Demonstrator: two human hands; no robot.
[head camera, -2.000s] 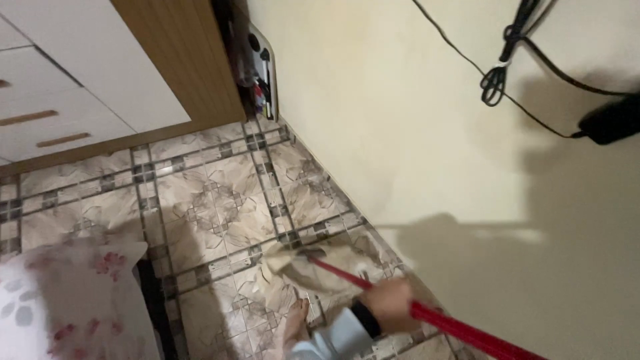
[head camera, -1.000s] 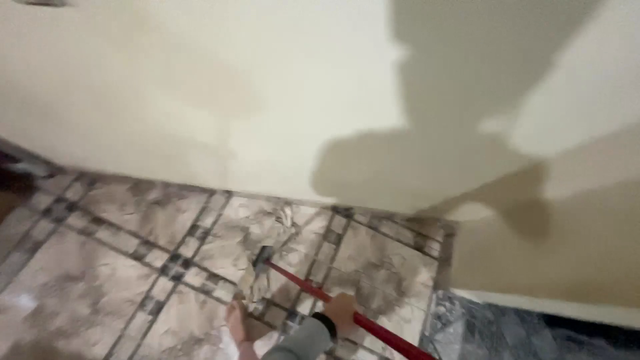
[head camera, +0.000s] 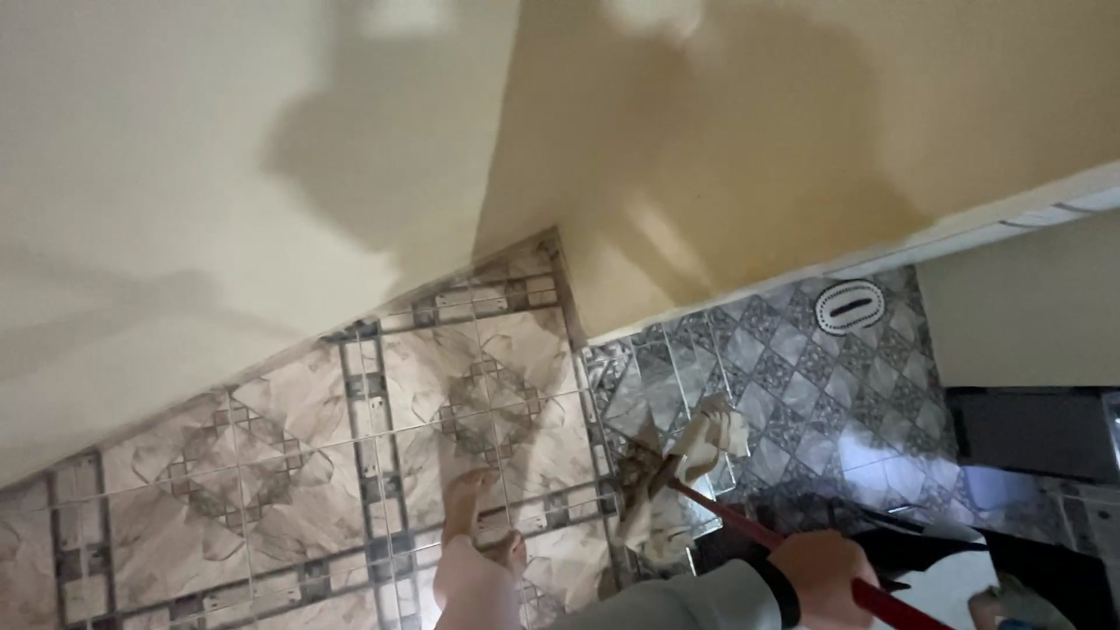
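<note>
My left hand (head camera: 822, 577), at the end of a grey sleeve with a black wristband, is closed around a red pole (head camera: 731, 516). The pole slants down to the right from a floor head draped with a beige cloth (head camera: 717, 437). This crumpled cloth lies on the floor where beige tiles (head camera: 306, 490) meet grey diamond-patterned tiles (head camera: 787, 385). A blurred, skin-toned shape at the lower right edge may be my right hand; its grip cannot be made out. The wearer's bare feet (head camera: 477, 516) are left of the cloth.
A cream wall (head camera: 219, 175) meets a tan wall (head camera: 700, 175) at a corner above the tiles. An oval white-rimmed item (head camera: 849, 306) lies on the grey floor. Farther right stands a dark boxy object (head camera: 1032, 433), with dark and pale shapes near the bottom edge.
The view has swung from the white drawers and the bed-like corner to the wall corner and grey tiles. The cloth-draped head has moved from beige tiles to the border with the grey ones.
</note>
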